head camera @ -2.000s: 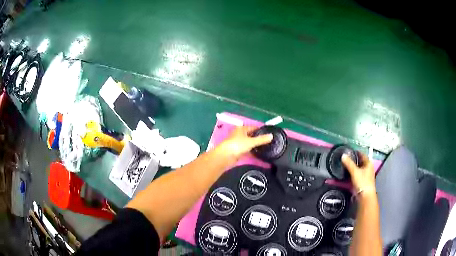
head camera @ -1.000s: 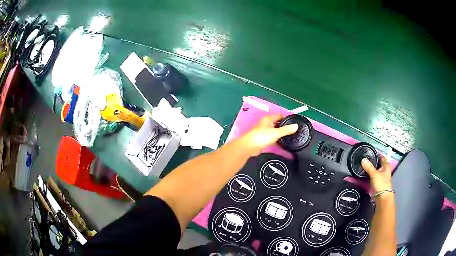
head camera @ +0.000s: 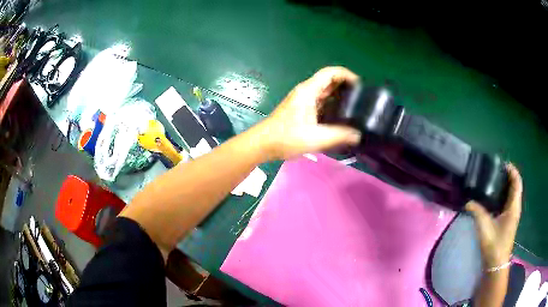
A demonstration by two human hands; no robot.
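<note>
The black control unit housing (head camera: 432, 144) is held up off the pink work mat (head camera: 342, 240), blurred by motion and tilted so that its long edge faces me. My left hand (head camera: 306, 117) grips its left end, thumb below and fingers curled over the top. My right hand (head camera: 502, 219) grips its right end. The printed face of the drum pad does not show; what hangs or folds under the housing is too dark and blurred to tell.
Left of the mat are a dark bottle (head camera: 214, 119), a yellow-bodied tool or bottle (head camera: 157, 141) and clear plastic bags (head camera: 123, 141). A red stool (head camera: 81, 204) stands at lower left. A grey pad piece (head camera: 459, 258) and blue handles (head camera: 426, 297) lie at the mat's right.
Both hands have lifted the housing up from the mat and tipped it. The printed drum pad that lay spread on the mat is out of sight, and the pink mat shows.
</note>
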